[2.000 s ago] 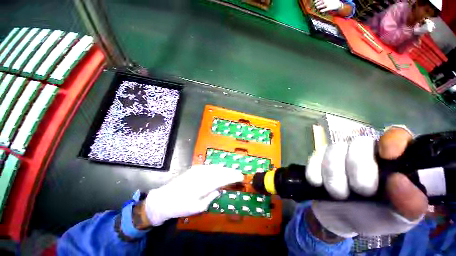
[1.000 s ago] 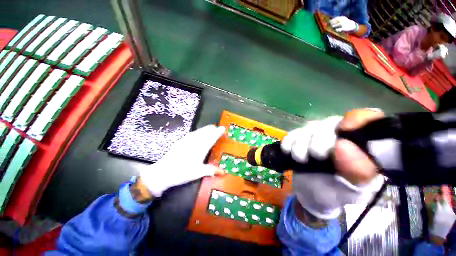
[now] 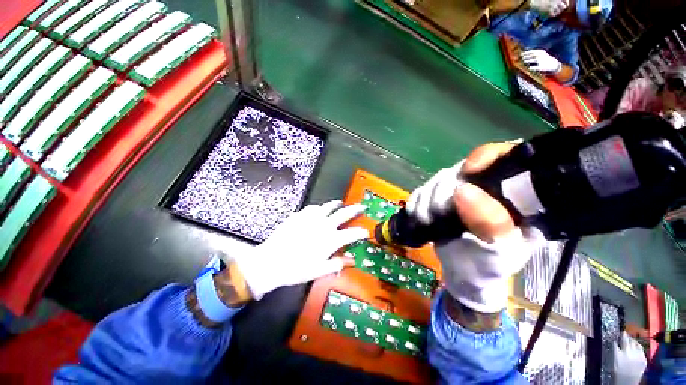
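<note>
My right hand (image 3: pixel 481 233), in a white glove with some bare fingertips, grips the black electric screwdriver (image 3: pixel 587 177). Its yellow-ringed tip is over the orange fixture (image 3: pixel 308 334), between the upper and middle circuit boards. The middle green board (image 3: pixel 399 267) and lower board (image 3: pixel 372 323) show pale parts; the upper board (image 3: pixel 380 204) is partly hidden by the driver. My left hand (image 3: pixel 301 252), gloved, lies over the fixture's left edge with its fingers apart, fingertips close to the driver tip. I cannot tell if they hold a screw. The black screw tray (image 3: pixel 218 210) is left of the fixture.
Rows of green-edged bars (image 3: pixel 90 124) lie on a red tray (image 3: pixel 177 101) at left. A metal upright (image 3: pixel 239 45) stands behind the screw tray. Ribbed silvery sheets (image 3: pixel 553 342) are right of the fixture. Another worker's gloved hand (image 3: pixel 628 359) shows at lower right; another person (image 3: pixel 545 45) works across the bench.
The view has shifted, moving the bench items rightward. The driver's body now tilts upward to the right. My left hand has moved right over the fixture, its fingertips closer to the driver tip.
</note>
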